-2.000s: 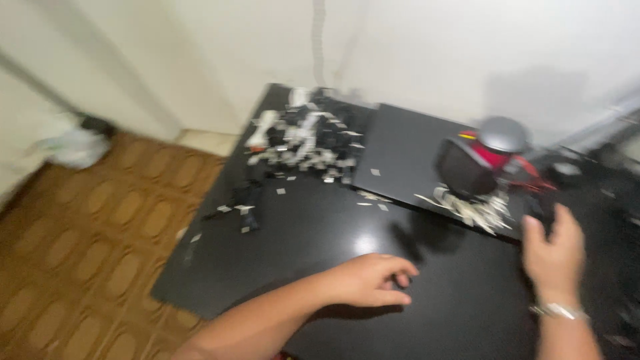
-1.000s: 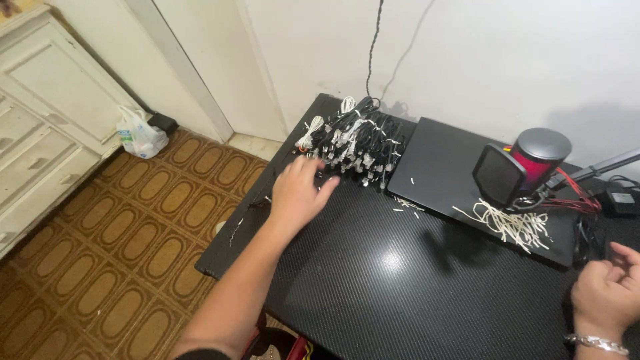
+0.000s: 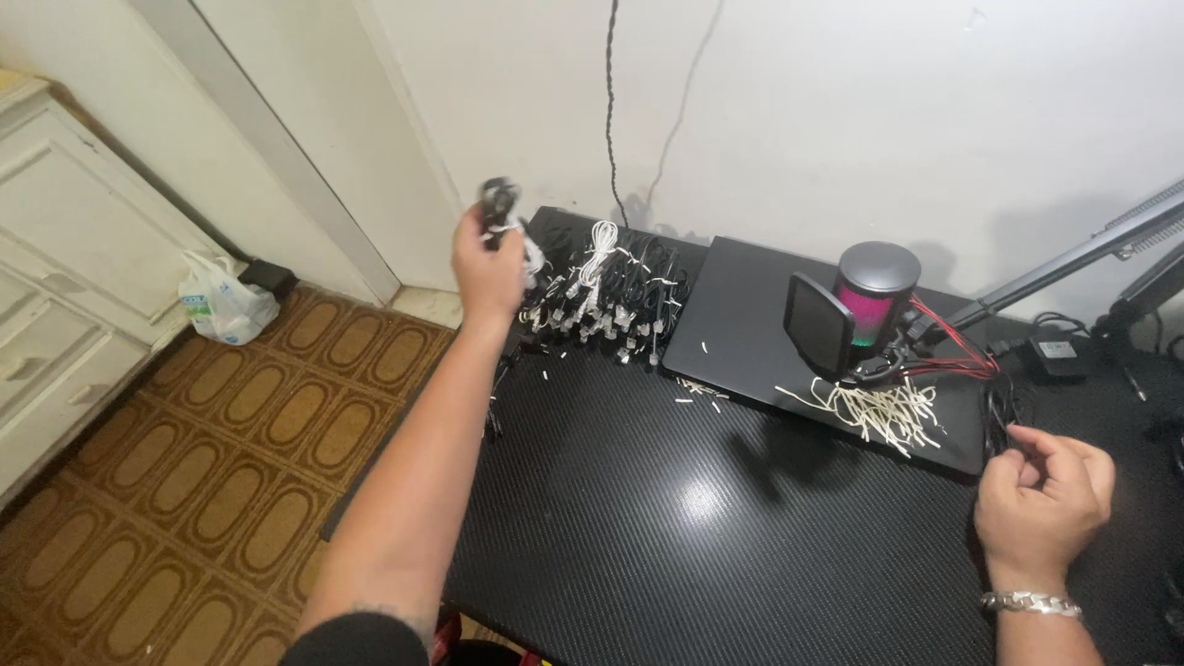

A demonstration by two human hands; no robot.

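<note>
My left hand is raised over the table's far left corner, its fingers closed round a tied bundle of black cable, somewhat blurred. Just right of it lies a pile of tied black and white cables with clear plastic connectors. At the right, my right hand is half curled beside a coil of black cable; whether its fingertips grip the cable cannot be told. A heap of off-white ties lies on the front edge of a closed black laptop.
A microphone with a black pop filter hangs over the laptop on a metal boom arm. Red wires and a black power adapter are at the right. A plastic bag sits on the floor by a white cabinet.
My left hand has gone from the cable pile up to the far left corner and now has a cable bundle in it. My right hand remains at the table's right side.
</note>
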